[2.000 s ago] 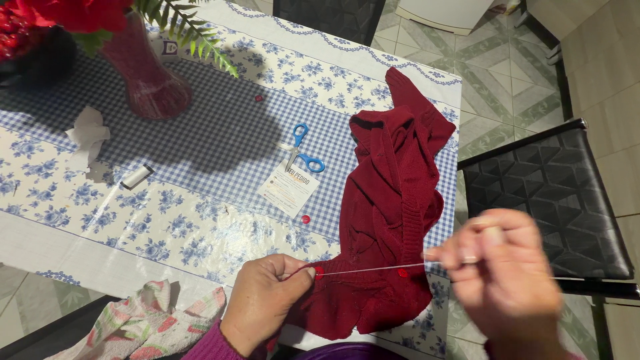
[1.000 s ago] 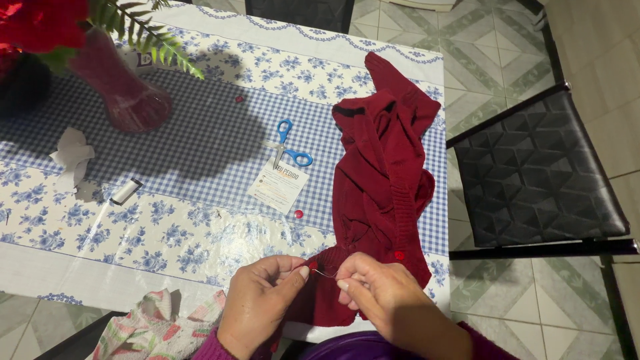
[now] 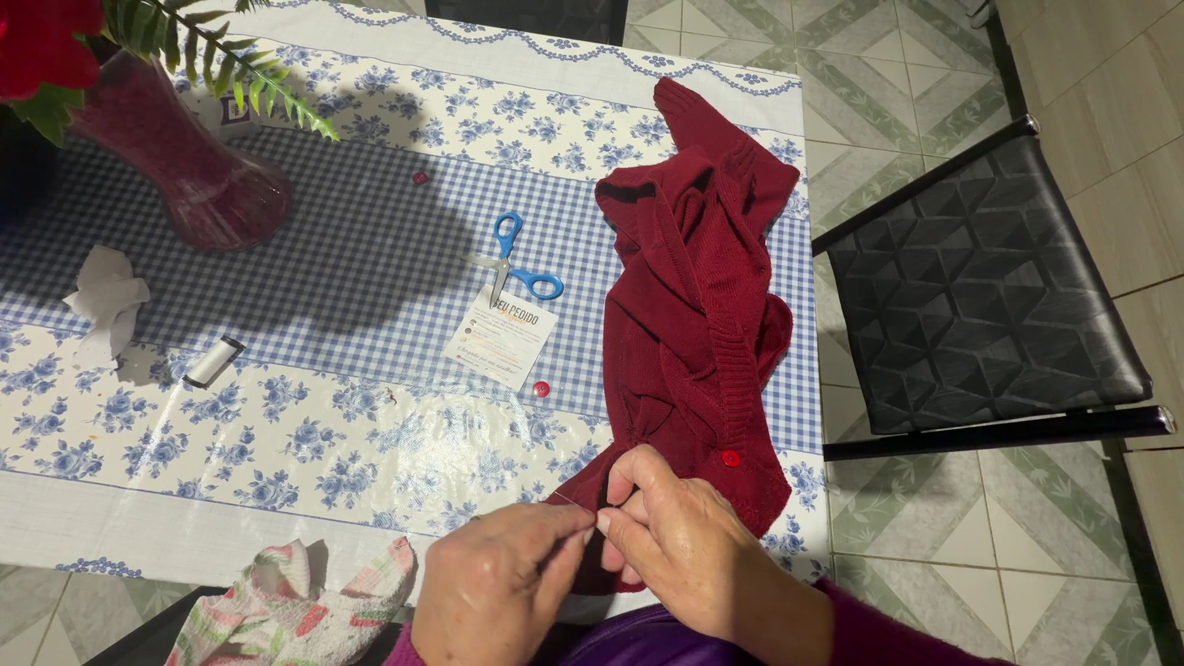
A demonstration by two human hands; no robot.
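Note:
A dark red knit garment (image 3: 684, 324) lies bunched along the table's right side, a red button (image 3: 731, 458) on its band. At its lower left edge, my left hand (image 3: 504, 573) and my right hand (image 3: 680, 546) meet fingertip to fingertip, pinching the cloth. A thin thread or needle shows at the fingertips; which one I cannot tell. Blue-handled scissors (image 3: 504, 268) lie spread on a printed card (image 3: 502, 338). One loose red button (image 3: 542, 389) is below the card, another (image 3: 421, 178) farther up. A spool of white thread (image 3: 214, 361) lies at the left.
A pink glass vase (image 3: 213, 194) with red flowers and fern leaves stands at the upper left, near a crumpled white paper (image 3: 109, 301). A patterned cloth (image 3: 305, 606) hangs at the near edge. A black chair (image 3: 990, 287) stands right of the table.
My right hand was out to the right, drawing the thread taut, two seconds ago; it has come back to my left hand. The fingertips of both hands now meet at the garment.

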